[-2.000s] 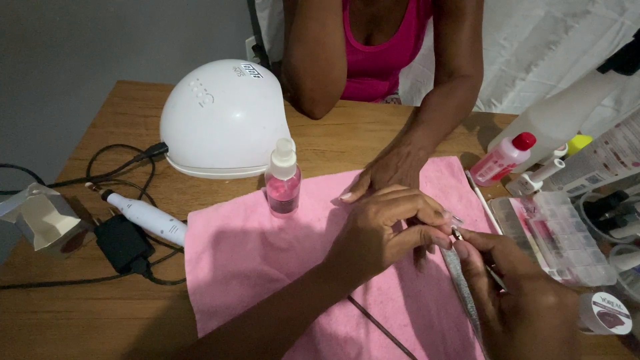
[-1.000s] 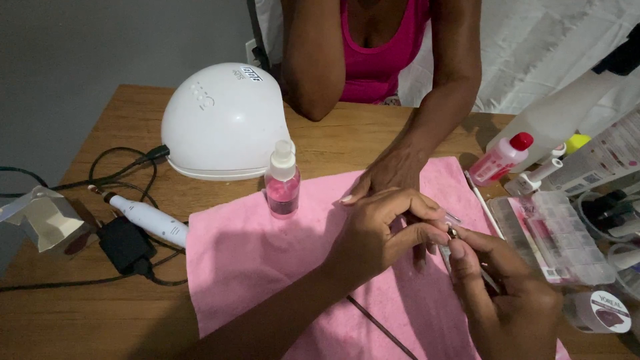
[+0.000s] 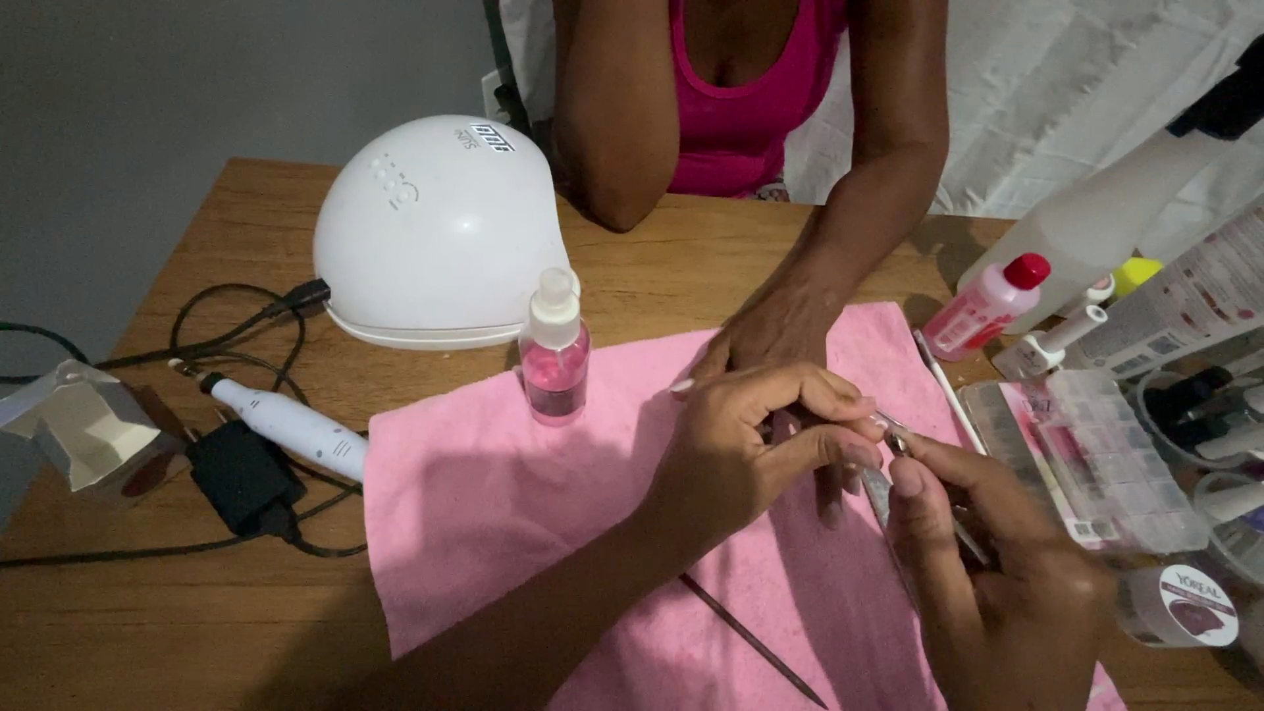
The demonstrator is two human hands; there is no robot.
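Note:
My left hand (image 3: pixel 741 444) grips a fingertip of the other person's hand (image 3: pixel 780 326), which rests on a pink towel (image 3: pixel 474 494). My right hand (image 3: pixel 997 563) holds a small metal tool (image 3: pixel 897 442), probably cuticle nippers, with its tip close to that fingertip; its handles are mostly hidden in my palm. A grey nail file (image 3: pixel 875 491) lies beneath, between my hands. Below my left forearm a thin dark stick (image 3: pixel 755 637) lies on the towel. A spray bottle with pink liquid (image 3: pixel 555 355) stands at the towel's far edge.
A white nail lamp (image 3: pixel 444 237) stands at the back left. Nearer are a nail drill (image 3: pixel 291 430), a black power adapter (image 3: pixel 242 479) and cables. On the right are a red-capped bottle (image 3: pixel 987 306), a clear compartment box (image 3: pixel 1126 464), a round jar (image 3: pixel 1180 607) and several other bottles.
My right hand has shifted slightly, its fingers still around the metal tool. My left hand keeps its grip on the fingertip, and the other person's hand stays on the towel.

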